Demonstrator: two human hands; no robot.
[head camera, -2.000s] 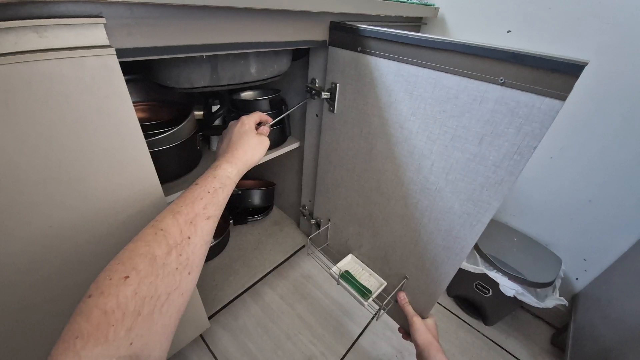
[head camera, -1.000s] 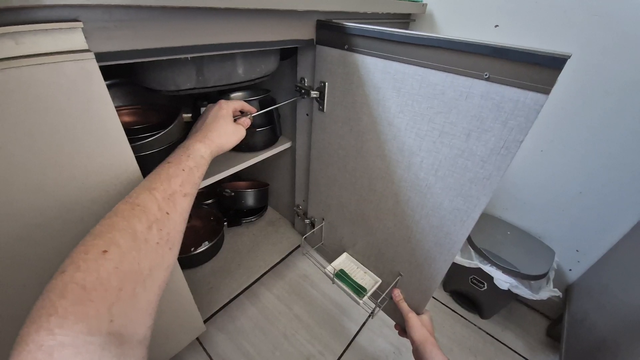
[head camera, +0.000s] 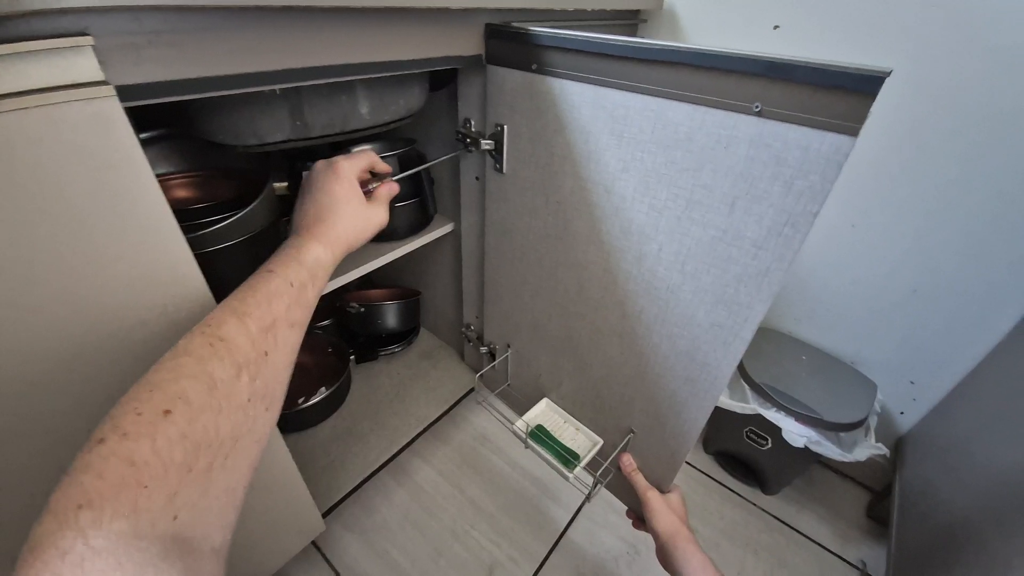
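My left hand (head camera: 344, 200) pinches the handle of a thin screwdriver (head camera: 424, 166), its shaft pointing right. The tip is at the upper cabinet hinge (head camera: 482, 144), which joins the cabinet's side to the open grey cabinet door (head camera: 640, 264). A lower hinge (head camera: 478, 342) sits further down the same edge. My right hand (head camera: 660, 508) grips the door's bottom outer corner, thumb on the inner face. Beside it, a wire rack (head camera: 504, 412) on the door holds a white soap dish (head camera: 564, 428) with a green object (head camera: 554, 446).
Dark pots (head camera: 232, 232) stand on the cabinet's upper shelf (head camera: 392, 254) under a sink basin (head camera: 312, 112). A saucepan (head camera: 384, 310) and a pan (head camera: 320, 384) are on the cabinet floor. A lidded pedal bin (head camera: 768, 440) stands by the wall at right.
My left hand stays with the screwdriver at the upper hinge, and my right hand keeps hold of the door's lower corner. The view has shifted slightly.
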